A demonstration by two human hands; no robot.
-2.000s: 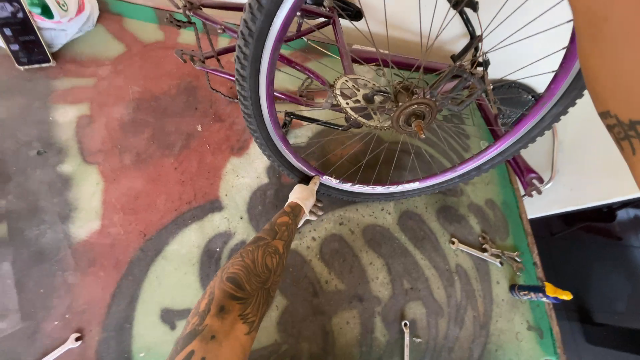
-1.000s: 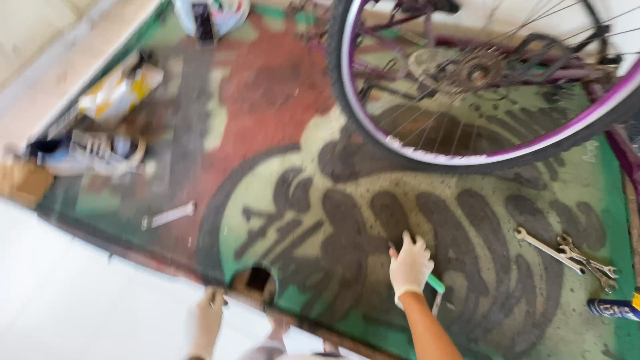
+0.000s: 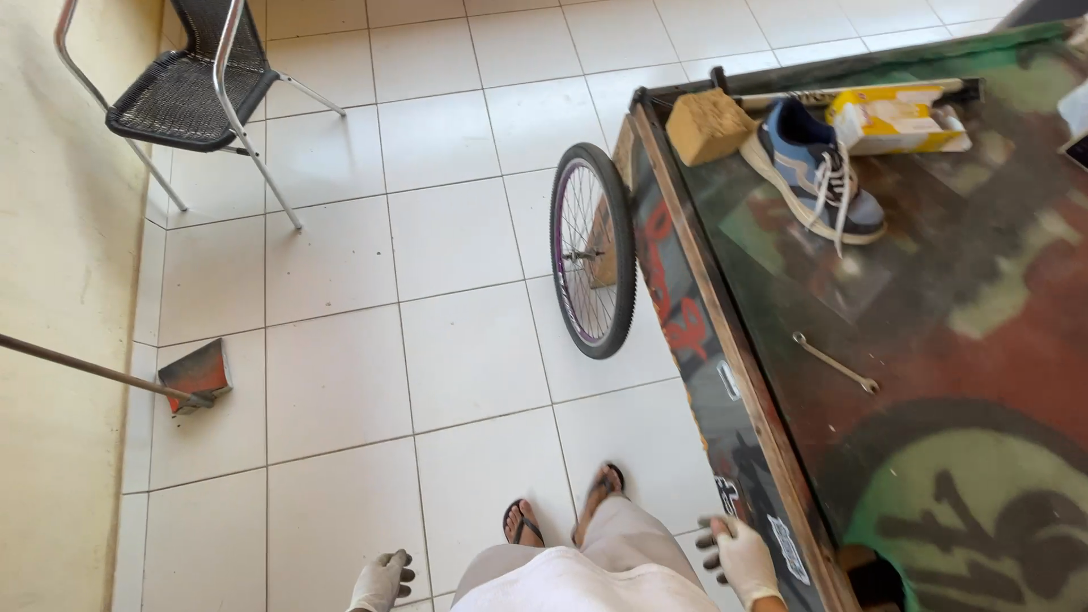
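Both hands wear pale gloves with dark fingertips. My left hand [image 3: 382, 581] hangs over the tiled floor at the lower left of my body, fingers apart, holding nothing. At the lower right, my right hand [image 3: 738, 559] is beside the painted side of the table, also holding nothing, its fingers loosely curled. A bicycle wheel [image 3: 627, 255] with a black tyre and purple rim stands upright on the floor, leaning against the table's side. On the painted tabletop lies a combination wrench [image 3: 835, 363].
The table's wooden edge [image 3: 722, 336] runs along my right. On top are a blue sneaker [image 3: 807, 174], a foam block [image 3: 708, 127] and a yellow box [image 3: 892, 119]. A dustpan [image 3: 195, 374] with a long handle and a wicker chair [image 3: 183, 98] stand left.
The view has swung far left, from the bicycle and the tabletop to the floor. My right hand, earlier over the tabletop by a green-handled thing, is now beside the table with nothing in it.
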